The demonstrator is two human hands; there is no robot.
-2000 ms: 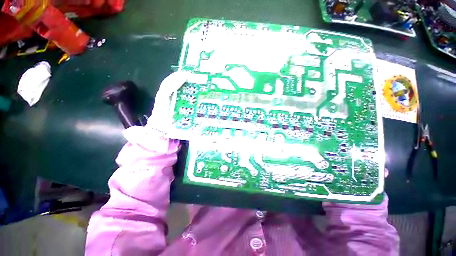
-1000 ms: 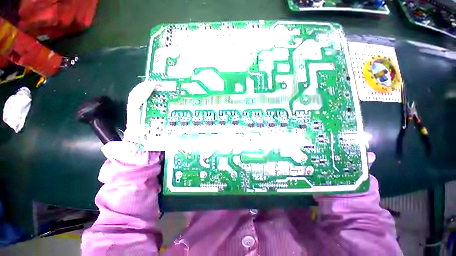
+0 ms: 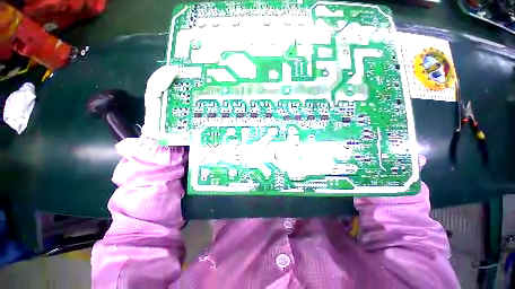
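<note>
A large green power board [image 3: 293, 101] is held up in front of me with its solder side facing me. Silvery pads and traces glare white in the light. My left hand [image 3: 157, 104], in a white glove, grips the board's left edge, with the thumb over the face. My right hand is almost wholly hidden behind the board's lower right part. Only a small pale bit [image 3: 422, 160] shows at the right edge, above the pink sleeve.
A black scanner-like tool [image 3: 112, 115] and a crumpled white cloth [image 3: 20, 107] lie left. Red-orange blocks [image 3: 34, 36] are at upper left. A yellow ring dish [image 3: 434, 70] and side cutters [image 3: 470, 125] lie right. Part of another board [image 3: 491, 14] shows at upper right.
The board first shifted left in view, then rose toward the top of the picture, with its face tilting slightly and the glare shifting. My left hand keeps its hold on the left edge.
</note>
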